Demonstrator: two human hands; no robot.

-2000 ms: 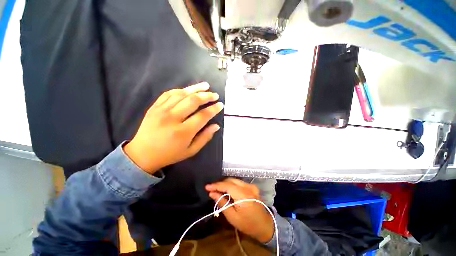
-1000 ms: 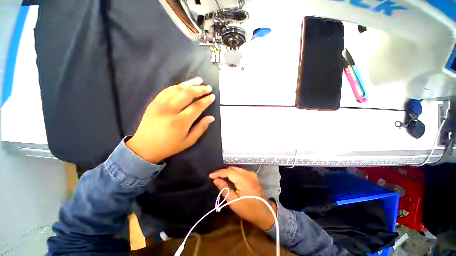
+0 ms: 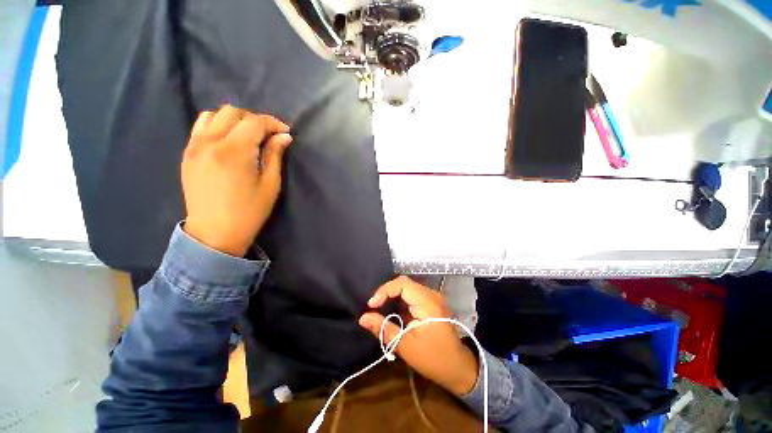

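The dark garment panel (image 3: 330, 203) lies left of and under the needle area and hangs over the table's front edge into the lap. My left hand (image 3: 233, 165) is on the panel's middle, thumb and fingertips together, pinching up a bit of its cloth. My right hand (image 3: 423, 330) is at the panel's right edge below the table front, thumb and forefinger at the cloth; whether they grip it is hard to tell. The presser foot (image 3: 365, 87) stands at the panel's right edge, above both hands in view. The round thread tension assembly (image 3: 398, 51) is just right of it.
A smartphone (image 3: 548, 100), pink and blue pens (image 3: 607, 127) and a dark round item with a ring (image 3: 708, 199) lie right of the needle. A ruler strip (image 3: 592, 264) runs along the front edge. A white cord (image 3: 449, 320) loops over my right hand. A blue crate (image 3: 626, 332) stands lower right.
My left hand has moved left, away from the panel's right edge, and its spread fingers have closed together. The panel's right edge now slants outward toward my right hand. The view has shifted.
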